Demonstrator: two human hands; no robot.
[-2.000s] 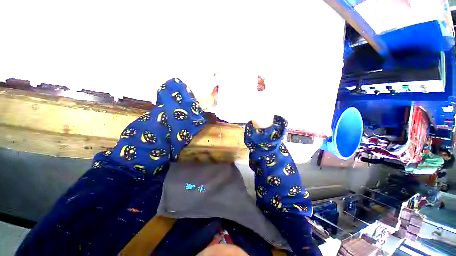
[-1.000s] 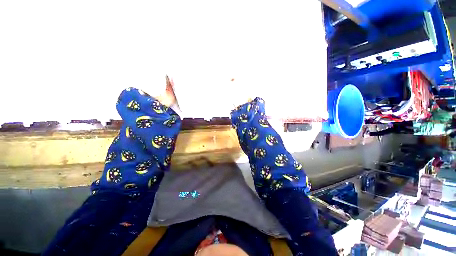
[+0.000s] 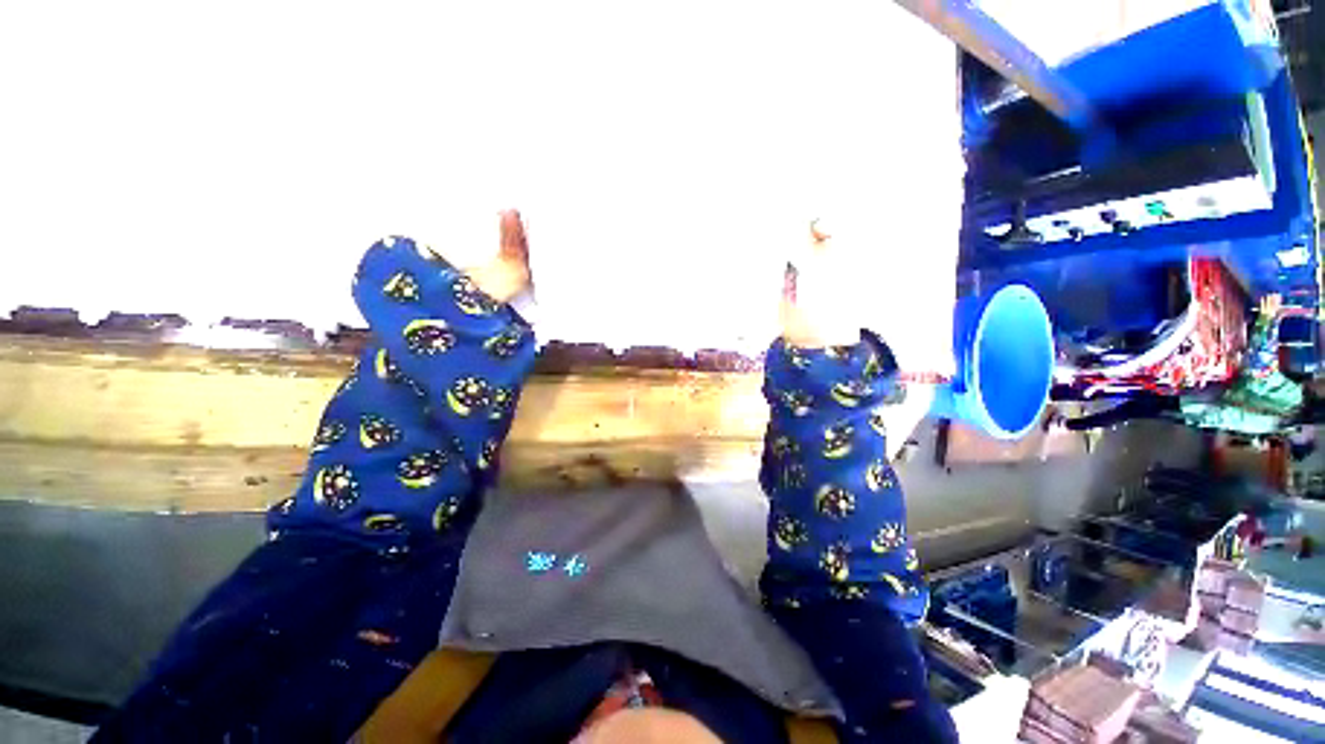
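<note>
A large, glaring white work board (image 3: pixel 654 131) fills the top of the view, with a ragged maroon front edge. My left hand (image 3: pixel 509 265) is over the board near its front edge, partly washed out, beyond a blue patterned sleeve. My right hand (image 3: pixel 814 291) is over the board further right, almost lost in the glare. The two hands are well apart. Any pale pieces on the board or under the hands cannot be made out, and whether either hand holds something cannot be told.
A yellow-tan wooden bed edge (image 3: pixel 189 400) runs below the maroon edge. A round blue bin (image 3: pixel 1013 361) stands at the board's right end. Beyond it are a blue machine body (image 3: pixel 1163 73), red-and-white strips (image 3: pixel 1209 327) and stacked maroon-brown pieces (image 3: pixel 1083 705) at lower right.
My right hand has moved to the right, away from my left hand. My left hand first went left, then stayed near the same place. The view has shifted slightly.
</note>
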